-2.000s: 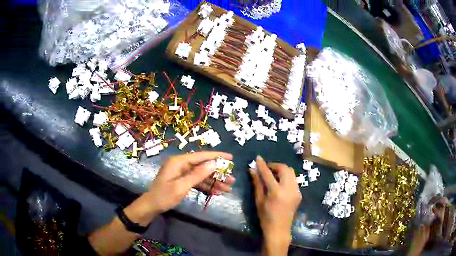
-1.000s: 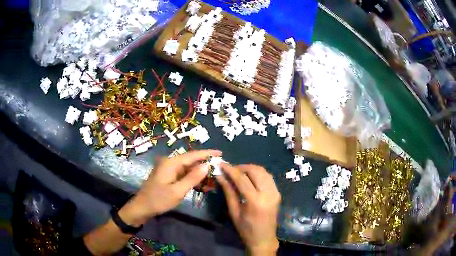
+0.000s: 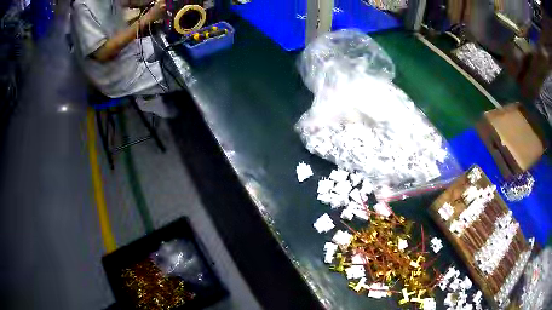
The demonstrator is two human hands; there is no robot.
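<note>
Neither of my hands is in the picture. A tangled pile of brass contacts with red wires lies on the dark green bench top at the lower right. Loose white housings lie around it. A large clear plastic bag full of white parts lies just behind the pile. A cardboard tray of wired modules, with white rows and red-brown wire bands, is at the right.
A black bin with brass parts and a clear bag stands lower left. A seated person is at upper left, by a blue basket and yellow ring. An open cardboard box is at the right on a blue sheet.
The view has swung to the left, so the bench things now sit further right and lower. Both hands and the part held in them have gone out of the picture.
</note>
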